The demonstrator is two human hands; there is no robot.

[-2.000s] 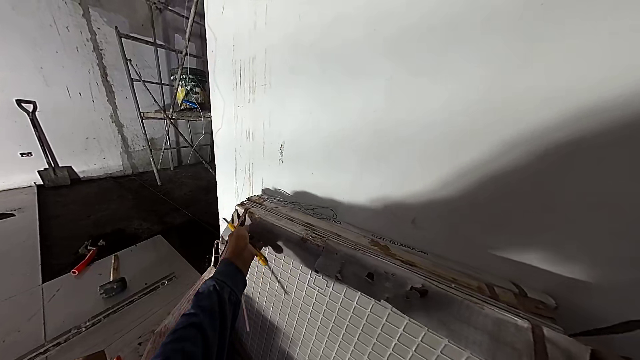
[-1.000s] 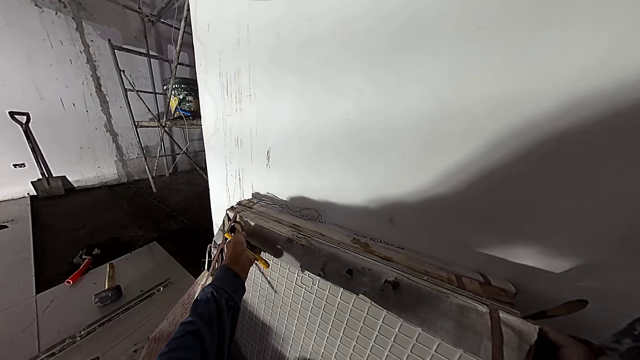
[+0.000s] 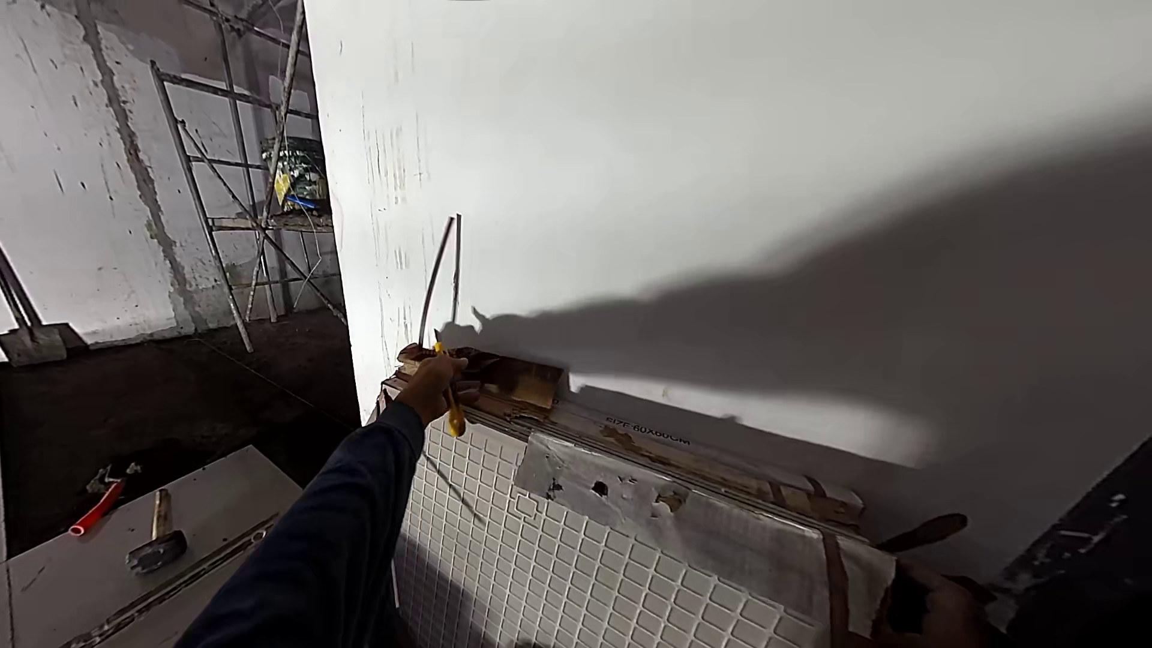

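My left hand (image 3: 434,389), in a dark sleeve, is closed on a yellow-handled tool (image 3: 455,418), perhaps pliers, at the left end of a stack of boxed tiles (image 3: 648,432). A torn piece of brown cardboard (image 3: 526,382) lies just right of that hand on the stack's top. A thin strap (image 3: 435,274) stands up in a loop above it. The grid-patterned back of a tile (image 3: 576,558) faces me. At the lower right, my right hand (image 3: 940,603) is dark and partly cut off near the stack's right end; its fingers and any hold are unclear.
A white wall (image 3: 630,180) rises behind the stack. On a large tile (image 3: 225,486) at the lower left lie a hammer (image 3: 157,540) and a red-handled tool (image 3: 97,508). Scaffolding (image 3: 216,162) holding a bucket (image 3: 301,175) and a shovel (image 3: 34,342) stand farther back.
The brown cardboard piece now stands raised on the stack, and a strap loop sticks up beside my left hand. My right hand has come into view at the lower right.
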